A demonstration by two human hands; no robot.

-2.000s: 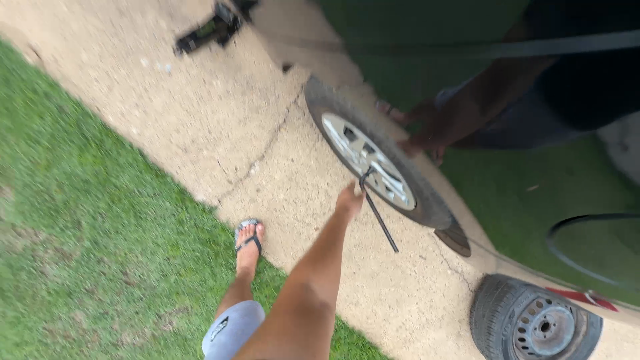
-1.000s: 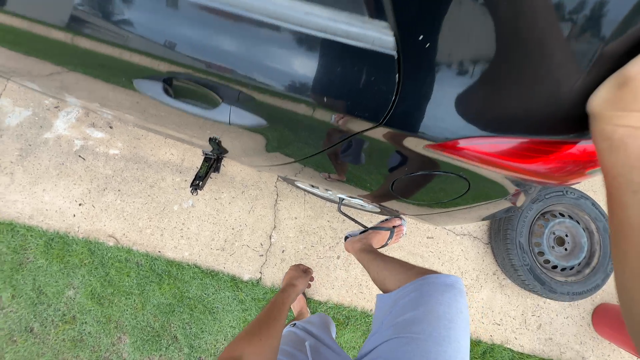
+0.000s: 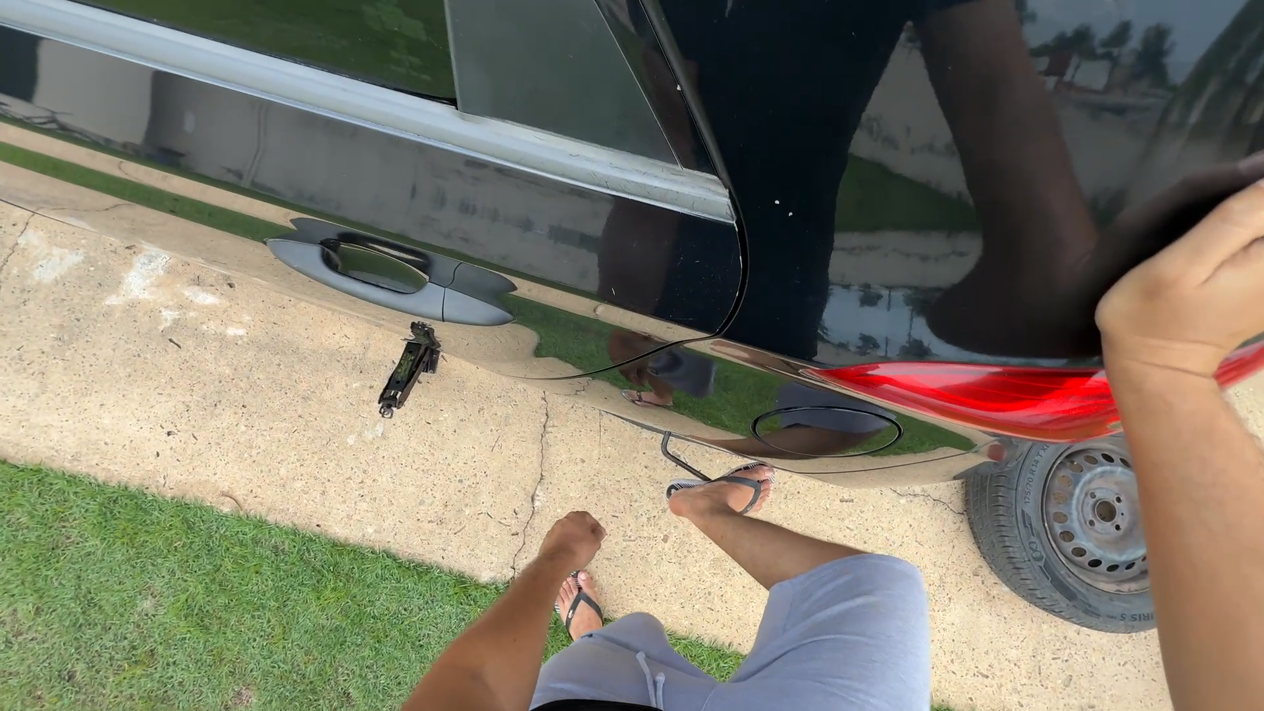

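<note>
My right hand (image 3: 1190, 281) rests against the dark car's body (image 3: 918, 128) above the red tail light (image 3: 987, 395); its fingertips are partly cut off by the frame. My left hand (image 3: 575, 539) hangs over the concrete, loosely closed with nothing seen in it. A black lug wrench (image 3: 681, 458) sticks out from below the car's side, and my foot in a flip-flop (image 3: 736, 489) is at its bar. The fitted wheel is hidden under the bodywork.
A spare wheel with a steel rim (image 3: 1096, 513) stands at the rear of the car. A black scissor jack (image 3: 409, 370) lies on the cracked concrete (image 3: 444, 474) below the door handle (image 3: 365, 272). Grass (image 3: 247, 612) borders the concrete.
Two seconds ago a hand was at the wrench on the fitted wheel; that hand has let go. A foot has come to the wrench, and my right hand has come onto the car. The view has swung.
</note>
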